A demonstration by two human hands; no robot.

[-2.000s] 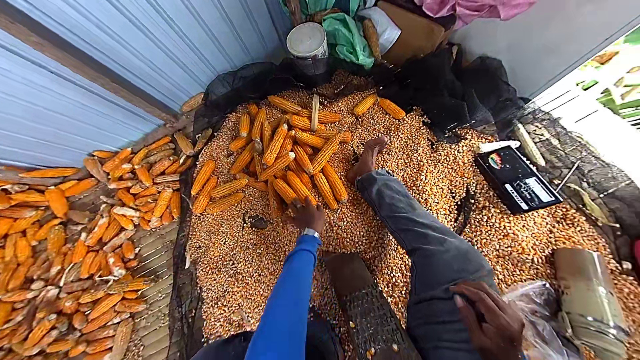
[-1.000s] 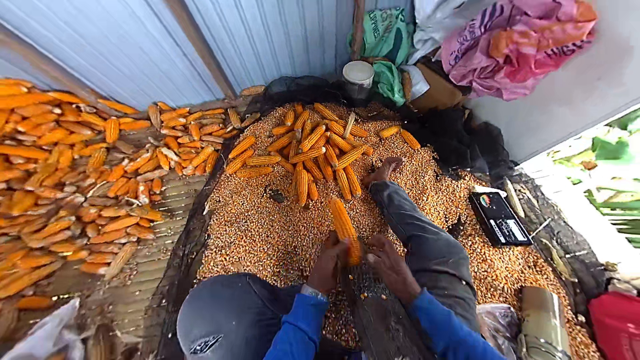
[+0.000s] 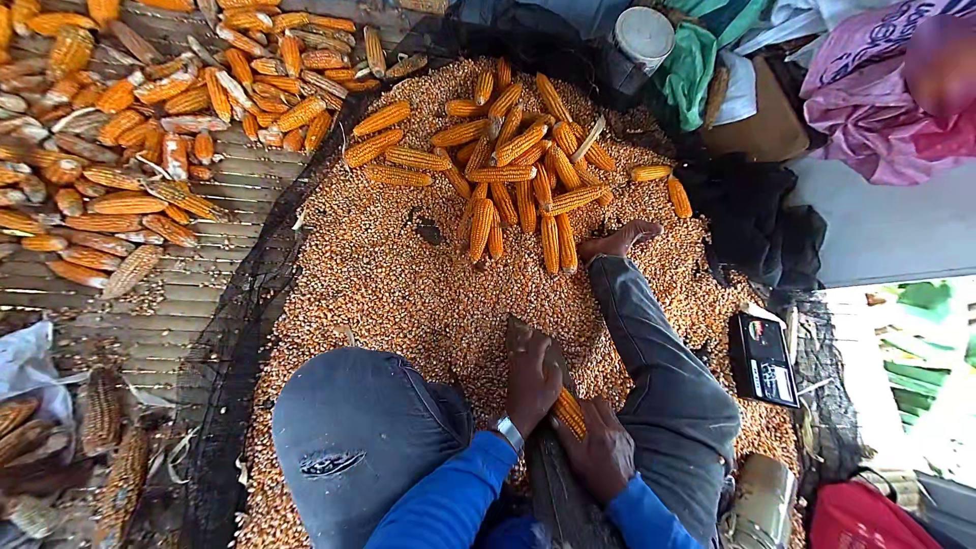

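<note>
Between my legs a dark wooden board [image 3: 560, 488] slopes down onto loose corn kernels [image 3: 396, 282]. An orange corn cob [image 3: 569, 414] lies against the board, gripped by both hands. My left hand [image 3: 531, 385] wraps its upper end, near the board's top, with a metal watch band at the wrist. My right hand [image 3: 598, 446] holds the lower end from the right side. Part of the cob is hidden under the fingers. Beyond, a heap of whole corn cobs [image 3: 526, 152] rests on the kernels, close to my bare right foot.
Dark netting [image 3: 252, 282] edges the kernels. More cobs [image 3: 130, 202] cover the slatted floor at left. A black boxed device [image 3: 762, 358] and a cylindrical container [image 3: 765, 499] lie at right. A lidded bucket [image 3: 644, 38], a green bag [image 3: 690, 72] and a pink sack [image 3: 869, 99] stand behind.
Two seconds ago my left hand was at the cob heap; one second ago it held a cob upright over the board. Now the cob lies against the board under both hands.
</note>
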